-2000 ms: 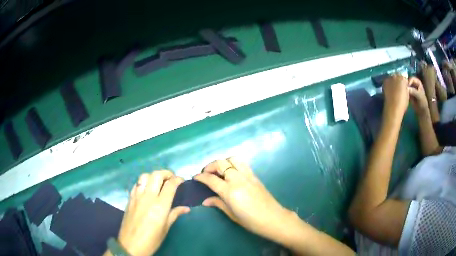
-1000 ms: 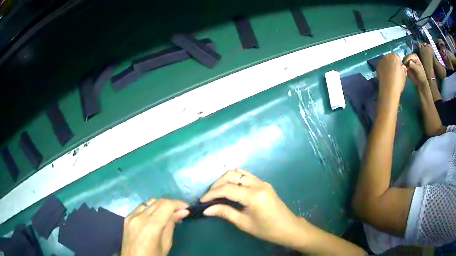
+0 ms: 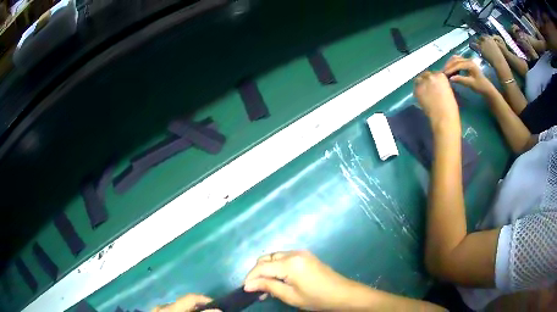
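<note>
A dark piece [image 3: 235,300] lies between my two hands at the bottom of the view; it looks narrow, and its lower part is cut off by the frame edge. My right hand [image 3: 293,279] grips its right end between thumb and fingers. My left hand [image 3: 186,303] is at its left end, mostly cut off by the bottom edge, with only the fingers showing. A corner of the dark cut pieces [image 3: 82,306] shows at the bottom left.
Folded strips [image 3: 253,100] lie spaced on the green belt [image 3: 281,73], some crossed. A white rail [image 3: 207,204] separates belt and table. A white block [image 3: 382,136] lies beside the neighbour's dark pieces [image 3: 415,131]. A person's arms [image 3: 444,177] work at right.
The view has turned, so the belt and rail slope more steeply. The piece went from a wide panel to a narrow shape. My hands and the cut pieces sit lower in view.
</note>
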